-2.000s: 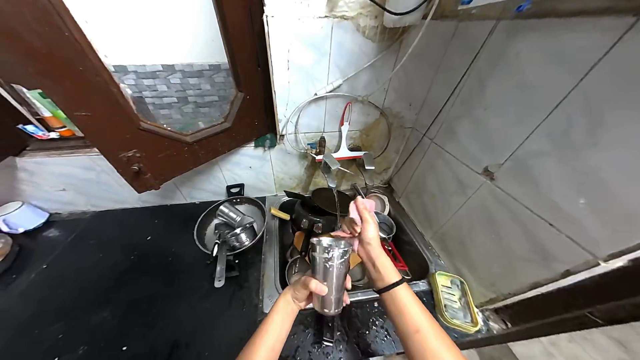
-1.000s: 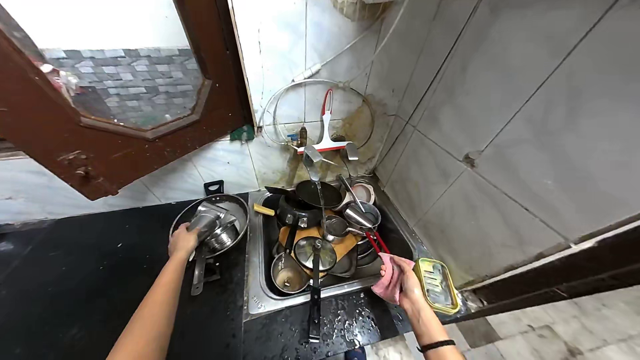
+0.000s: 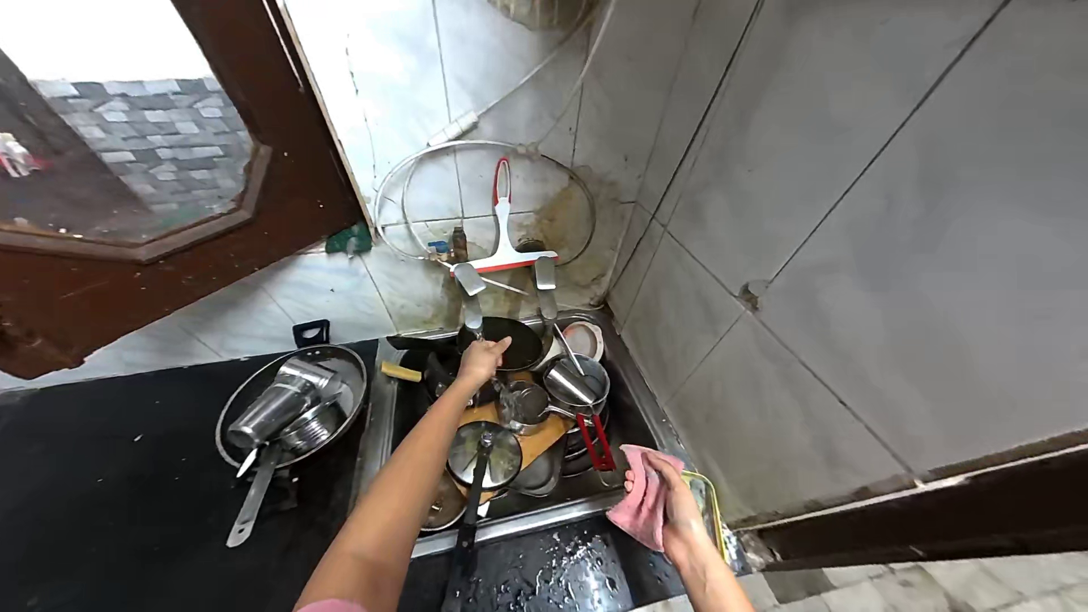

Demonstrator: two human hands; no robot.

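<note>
My left hand (image 3: 482,360) reaches over the sink at the dark round pan (image 3: 512,344), near the lower end of the tap; its underside is hidden, so I cannot tell what it touches. My right hand (image 3: 674,501) grips a pink cloth (image 3: 643,497) at the sink's front right corner. Below and between the hands lie a glass lid (image 3: 500,459), a small steel pan (image 3: 523,402) with water running into it, and a steel pot (image 3: 585,384) with a steel cup in it. Red handles (image 3: 597,444) point toward the cloth.
Left of the sink, a wide pan (image 3: 359,387) on the black counter (image 3: 110,476) holds steel tumblers. A white and red squeegee (image 3: 504,246) stands against the tiled wall behind the tap. A yellow-rimmed tray (image 3: 716,501) lies beside my right hand.
My left hand has moved right from the wide pan to the back of the sink. The steel tumbler held two seconds ago has left my hand. The pink cloth stays in my right hand.
</note>
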